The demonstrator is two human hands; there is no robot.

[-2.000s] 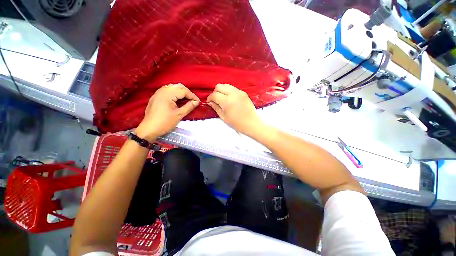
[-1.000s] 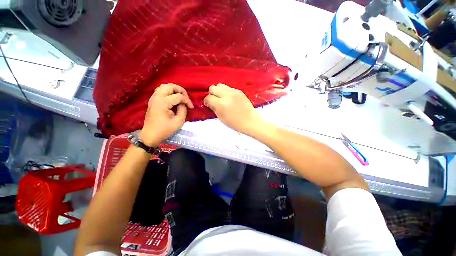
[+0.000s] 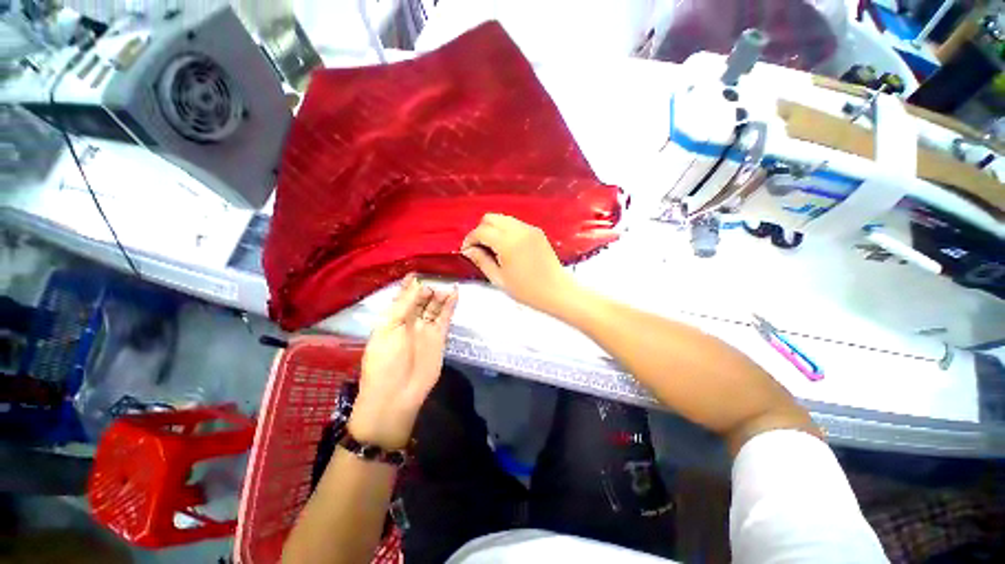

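Note:
The dark-red patterned fabric (image 3: 430, 132) lies on the white table, with a brighter red band (image 3: 430, 226) along its near side. My right hand (image 3: 512, 256) rests at the near edge of the fabric and pinches it between thumb and fingers; whether it also holds a thread is too small to tell. My left hand (image 3: 410, 342) is off the fabric, just in front of the table edge, palm turned up, fingers extended and slightly apart, with nothing visible in it.
Pink and blue snips (image 3: 789, 348) lie on the table at right. A white sewing machine (image 3: 771, 143) stands beyond them. A grey machine motor (image 3: 204, 99) is upper left. A red basket (image 3: 303, 441) is beside my legs, a red stool (image 3: 165, 474) at lower left.
My left hand has left the fabric, moved down towards me and opened palm up. My right hand stays at the fabric edge. The view has shifted, showing the fabric's far edge.

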